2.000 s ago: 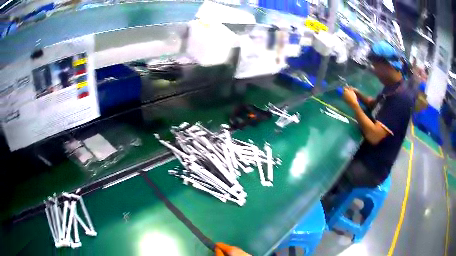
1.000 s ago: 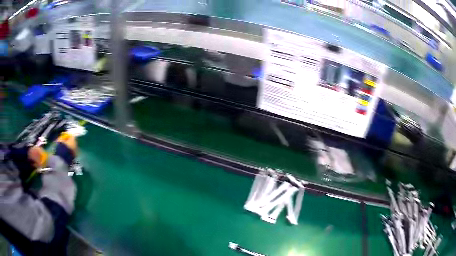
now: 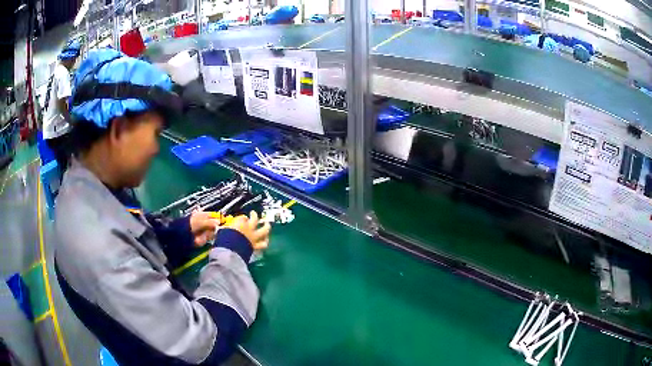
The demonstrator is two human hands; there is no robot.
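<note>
Neither of my hands is in view. A few white cable assemblies (image 3: 545,330) lie crossed on the green bench mat (image 3: 357,300) at the lower right, against the metal rail. At the left, a co-worker in a blue cap holds something with orange-yellow parts in both hands; what it is exactly is too small to tell. A heap of dark and white cables (image 3: 221,196) lies beyond those hands.
The seated co-worker (image 3: 143,264) fills the left side. A blue tray (image 3: 307,184) full of white cables and another blue tray (image 3: 200,151) lie behind. A metal post (image 3: 357,114) rises from the rail. Instruction sheets (image 3: 282,89) hang behind. Another person stands far left.
The view has swung left. The large cable pile and the orange fingertip at the bottom edge have left the picture. The small cable group now sits lower right, and the left co-worker appears larger.
</note>
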